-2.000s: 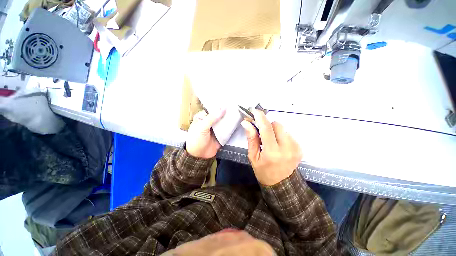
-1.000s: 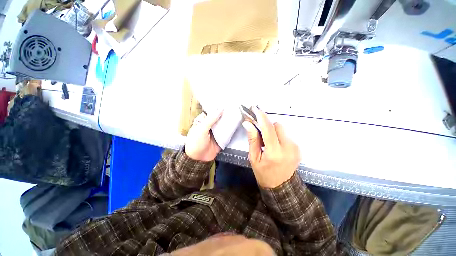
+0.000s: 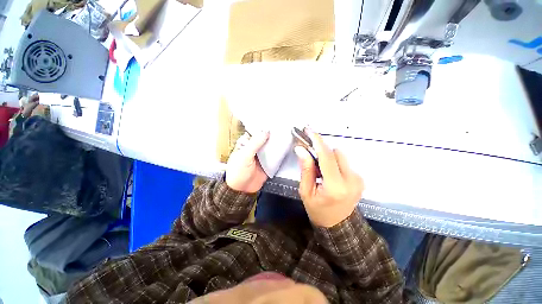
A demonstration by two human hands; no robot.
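Note:
A tan garment panel (image 3: 279, 27) lies on the white table, partly covered by a white piece (image 3: 275, 155) that looks like pocketing cloth. My left hand (image 3: 246, 163) pinches the left edge of the white piece near the table's front edge. My right hand (image 3: 330, 184) holds small thread snips (image 3: 305, 138) between thumb and fingers, with the tip at the right side of the white piece. Glare hides where the white piece ends against the table. Whether the blades are open cannot be told.
The sewing machine head (image 3: 475, 35) stands at upper right, with a grey-blue block (image 3: 411, 83) below it. A grey vented box (image 3: 59, 56) is at upper left. A dark object (image 3: 532, 89) lies at the right edge. A person's dark sleeve (image 3: 53, 169) is at left.
The snips and my right hand have shifted slightly right. My left hand keeps its pinch. The other person's pale hand at left has moved away from its earlier place.

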